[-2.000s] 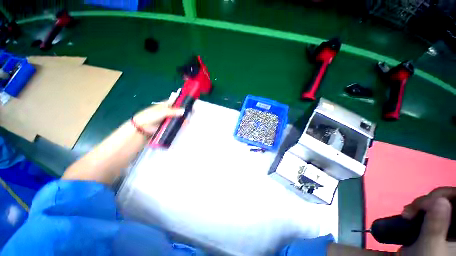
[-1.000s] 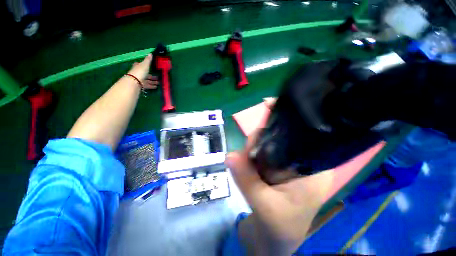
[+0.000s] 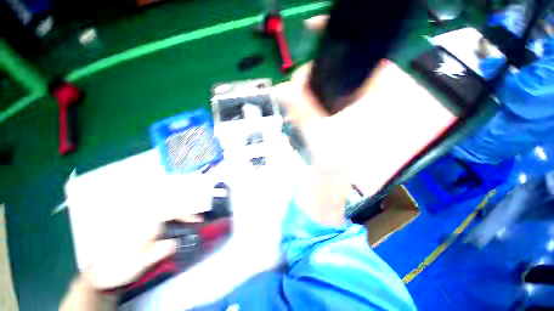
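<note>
My left hand is closed on a red-and-black power tool body low over the white work mat, its dark head pointing up and right. My right hand is raised at the upper centre and holds the large black electric screwdriver, blurred and close to the camera; its bit is not discernible. The white-grey screw feeder stands left of my right hand. The blue screw bin with silvery screws sits left of the feeder.
Other tool bodies lie at the left and top of the green bench. A small black part lies behind the feeder. A whitish neighbouring mat and open carton are at right. A person's blue sleeve is by a black tray.
My left hand has come back from the far tool body and now holds one over the mat. My right hand and screwdriver have moved up. The view has shifted, showing the neighbouring worker.
</note>
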